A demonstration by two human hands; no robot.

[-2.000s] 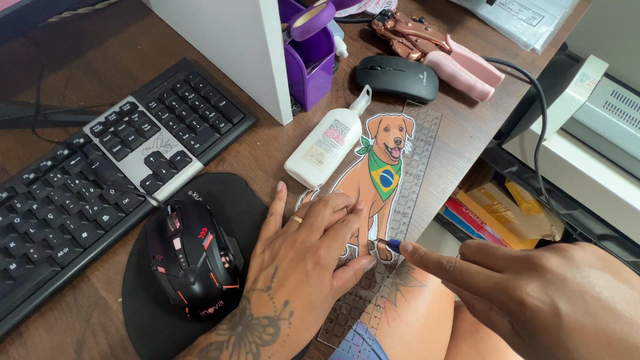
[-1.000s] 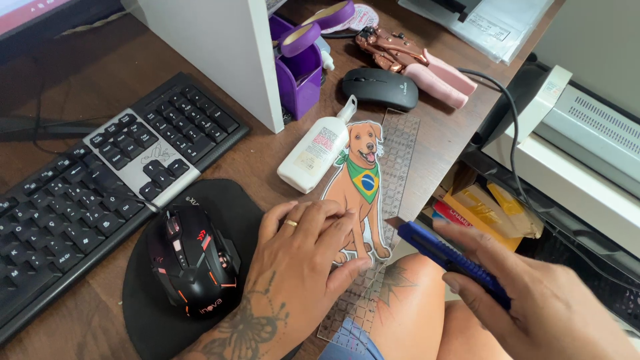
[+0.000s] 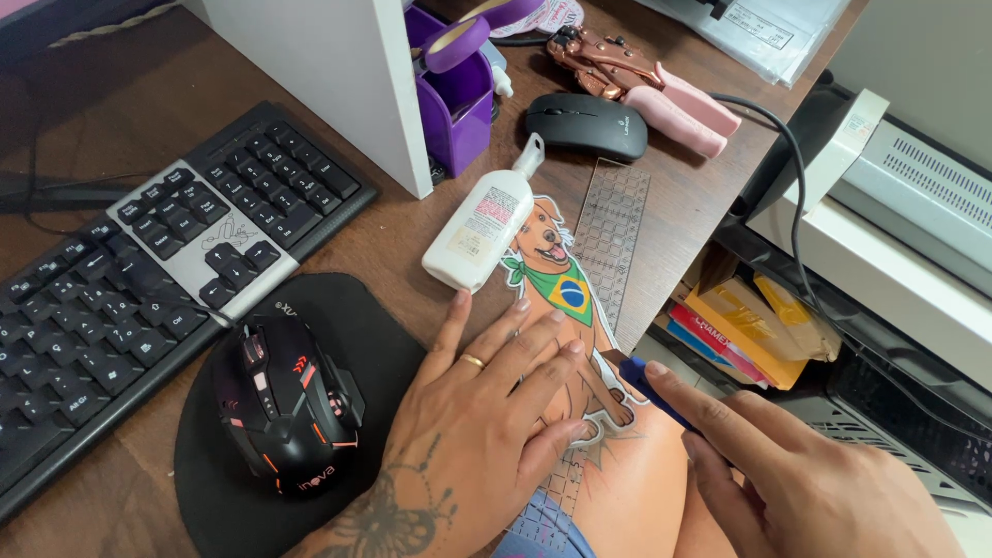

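Note:
A paper cutout of a dog with a green bandana lies over a transparent ruler near the desk's edge. My left hand presses flat on the cutout's left side, fingers spread, with a ring on one finger. In my right hand is a blue utility knife, its blade at the cutout's right edge, by the front legs. Whether the blade touches the paper I cannot tell. A white glue bottle lies just left of the dog's head, near my left fingertips.
On the left are a black keyboard and a gaming mouse on a black mouse pad. Behind stand a white panel and a purple holder. A black mouse and pink-handled pliers lie beyond the ruler.
The knife, held away from the cutout a second ago, has come back to its right edge, higher than two seconds ago. The left hand remains on the cutout.

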